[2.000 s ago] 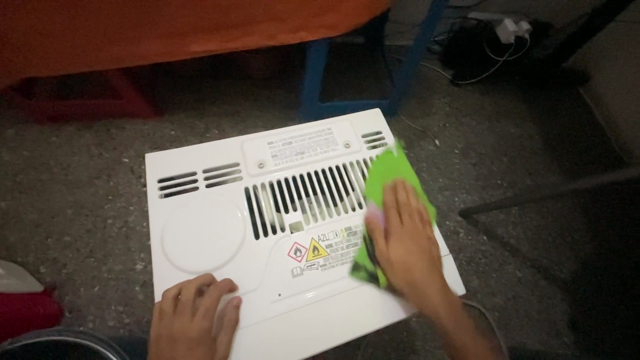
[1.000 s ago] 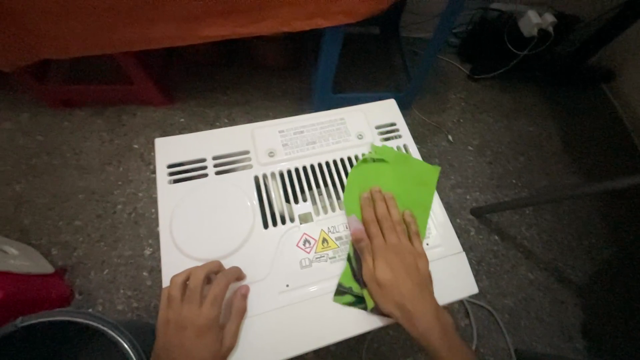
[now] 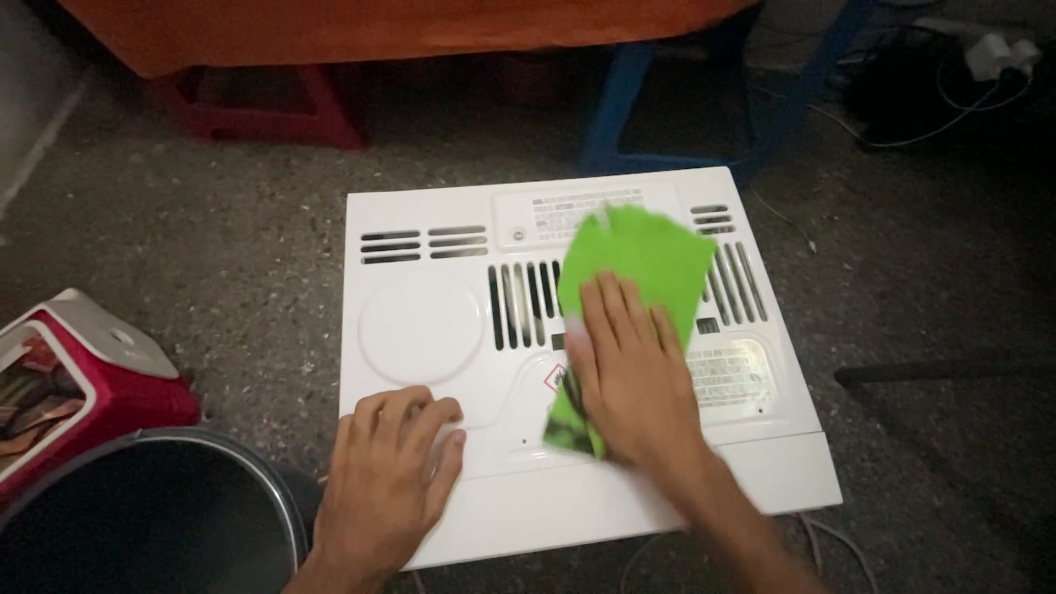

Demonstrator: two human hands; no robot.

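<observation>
A white vented appliance panel (image 3: pixel 577 511), with slots, a round raised disc and warning labels, lies face up below me. My right hand (image 3: pixel 631 363) presses flat on a bright green cloth (image 3: pixel 652 247) over the panel's middle. The cloth's lower corner is dark-patterned, and it covers part of the slots and labels. My left hand (image 3: pixel 392 470) rests on the panel's lower left part with fingers bent, holding nothing. Whether the right fingers grip the cloth or only push on it is hard to see.
A dark round bin (image 3: pixel 165 511) stands at the lower left beside a red and white container (image 3: pixel 124 363). Beyond the panel are a red stool (image 3: pixel 272 128), a blue stool (image 3: pixel 615 107) and an orange cloth (image 3: pixel 396 29). White plugs (image 3: pixel 990 58) with cables lie upper right.
My right hand and the green cloth have moved left across the panel, from its right side to its middle. The left hand stays on the lower left part. The view has shifted.
</observation>
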